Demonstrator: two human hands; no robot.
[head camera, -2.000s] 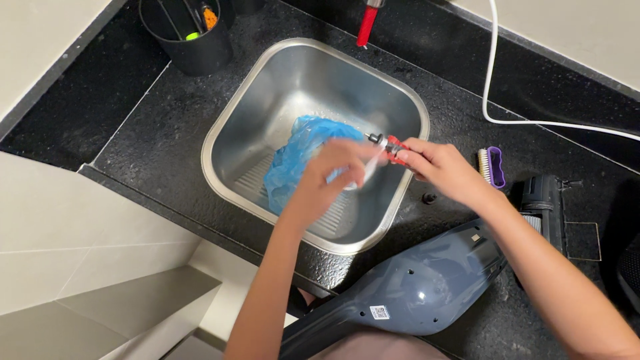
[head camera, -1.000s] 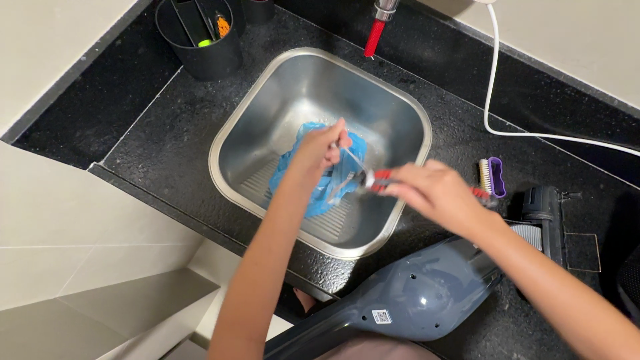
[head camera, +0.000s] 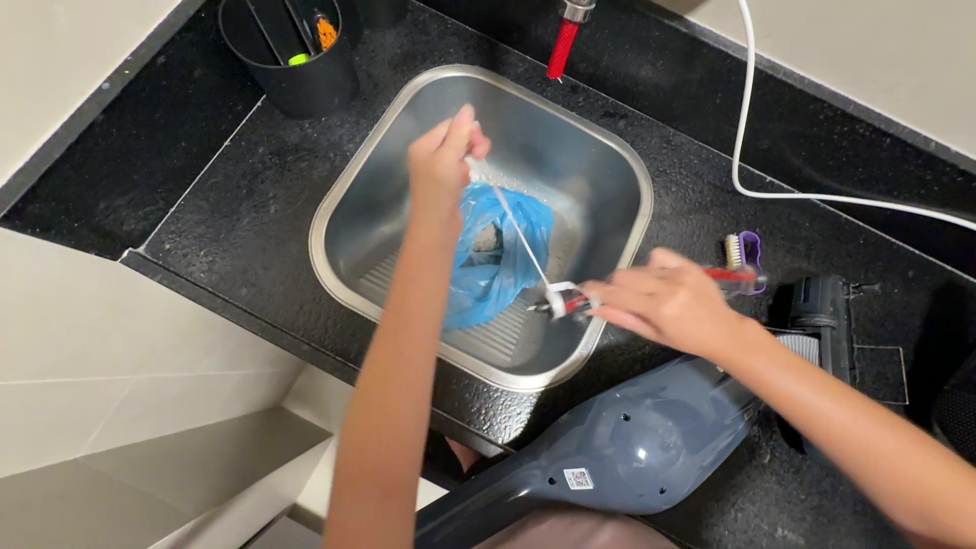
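Observation:
My left hand (head camera: 446, 164) is closed on the end of a thin white strand (head camera: 521, 235), raised over the sink. The strand stretches taut down to the tip of a red-handled tool (head camera: 583, 301), where it loops around. My right hand (head camera: 659, 301) grips that tool at the sink's right rim; blur hides its exact kind. Below both hands, an open blue plastic bag (head camera: 526, 217) lies in the stainless steel sink (head camera: 646, 191), with some greyish matter (head camera: 486, 238) visible inside it.
A grey vacuum cleaner body (head camera: 640, 435) lies along the counter's front, beside a black floor head (head camera: 822, 305). A purple-backed brush (head camera: 750, 252) sits right of the sink. Behind are a black holder (head camera: 305, 88), a red-tipped faucet (head camera: 564, 49) and a white cable (head camera: 743, 114).
My left hand has moved up and away from my right hand, and the white strand now spans a longer gap between them. The tool remains in my right hand.

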